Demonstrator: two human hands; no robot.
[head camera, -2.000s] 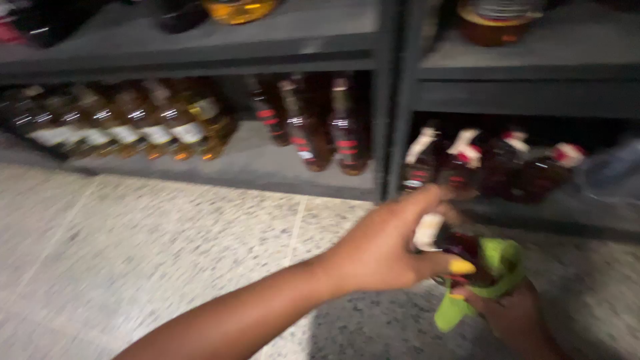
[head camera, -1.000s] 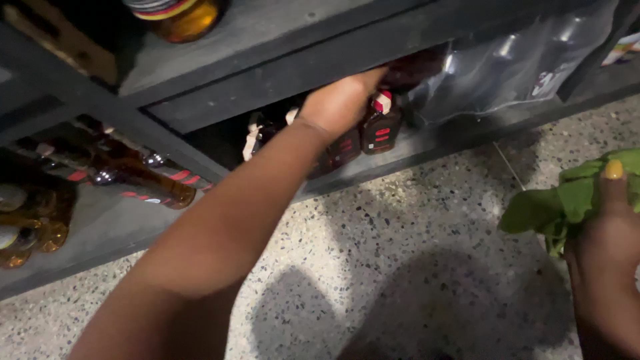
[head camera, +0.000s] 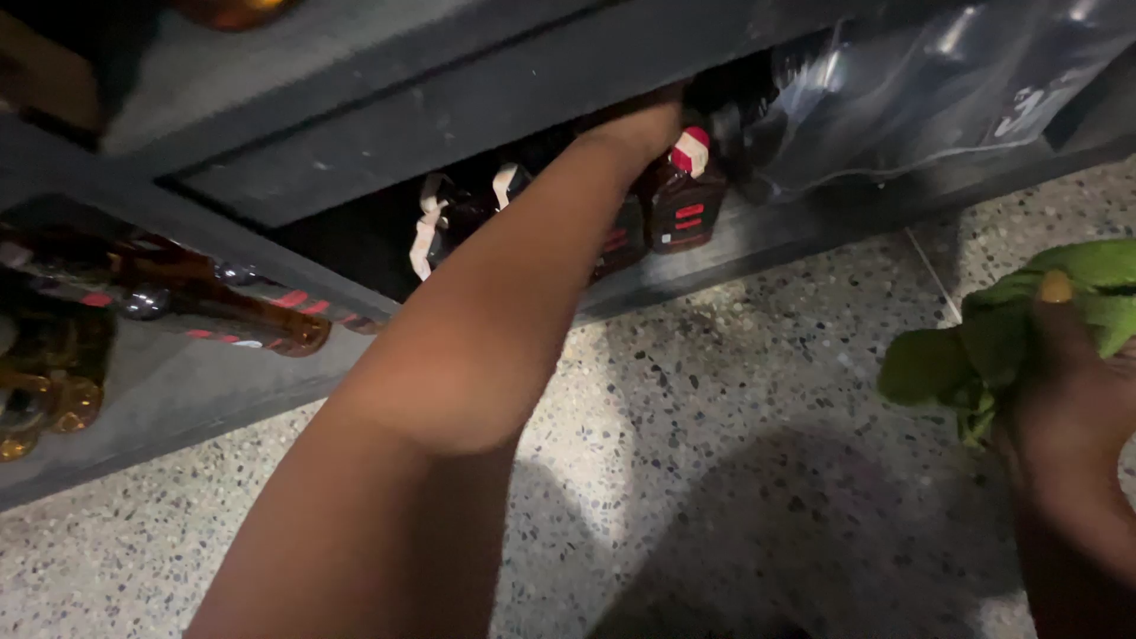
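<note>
My left hand (head camera: 652, 124) reaches into the dark lower shelf, behind a small dark bottle (head camera: 688, 209) with a red and white neck wrap. Its fingers are hidden in the shadow, so what they touch cannot be seen. Other dark bottles, one with a pale strip at its neck (head camera: 510, 185), stand left of that one, partly covered by my forearm. At the right edge, my right hand (head camera: 1069, 382) grips a bunched green cloth (head camera: 1003, 328), its thumb with a yellow nail pressed on top.
A grey shelf board (head camera: 497, 98) runs just above my left forearm. Clear plastic-wrapped goods (head camera: 932, 98) fill the shelf to the right. Amber bottles (head camera: 213, 306) are in the left bay, beyond a grey upright. Speckled floor (head camera: 710, 426) lies below.
Two seconds ago both hands were together at a dark bottle and the green cloth. Since then they have parted, my left hand going into the shelf. The view has turned.
</note>
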